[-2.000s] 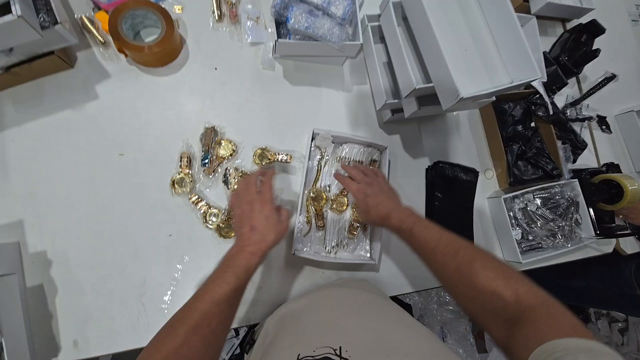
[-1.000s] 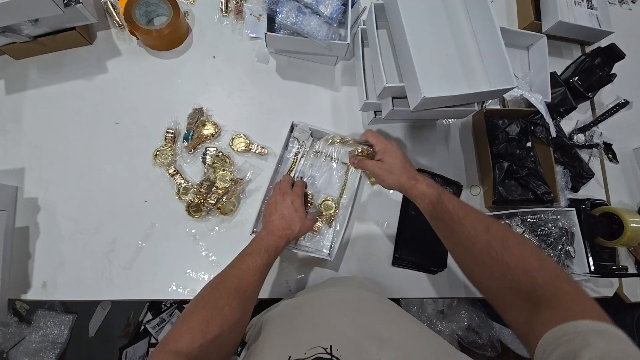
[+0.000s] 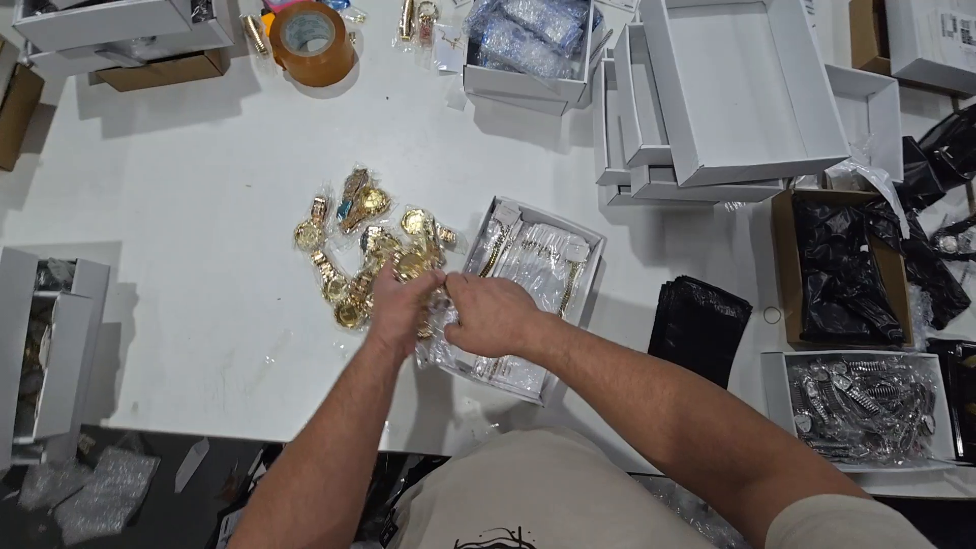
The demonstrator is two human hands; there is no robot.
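Observation:
Several gold-coloured wristwatches in clear plastic sleeves [image 3: 309, 235] lie in a pile on the white table. My left hand [image 3: 400, 305] grips a bunch of these bagged watches [image 3: 412, 263] at the pile's right side. Against it, my right hand [image 3: 488, 313] has its fingers curled at the same bunch; whether it grips them is hard to tell. Under and beside my right hand is a white cardboard box [image 3: 583, 305], tilted on the table, with bagged gold-coloured chain pieces [image 3: 497, 248] and white cards in it.
Stacked white box trays [image 3: 740, 84] stand at the back right. Black plastic bags [image 3: 698, 328] lie right of the box. A box of silver-coloured watches [image 3: 862, 412] and a carton of black bags [image 3: 846, 267] are farther right. A tape roll [image 3: 313, 46] sits at the back left.
Both hands have moved left from the white box to the watch pile. Gold-coloured watches seen in the box earlier no longer show there; a bunch is now in my left hand.

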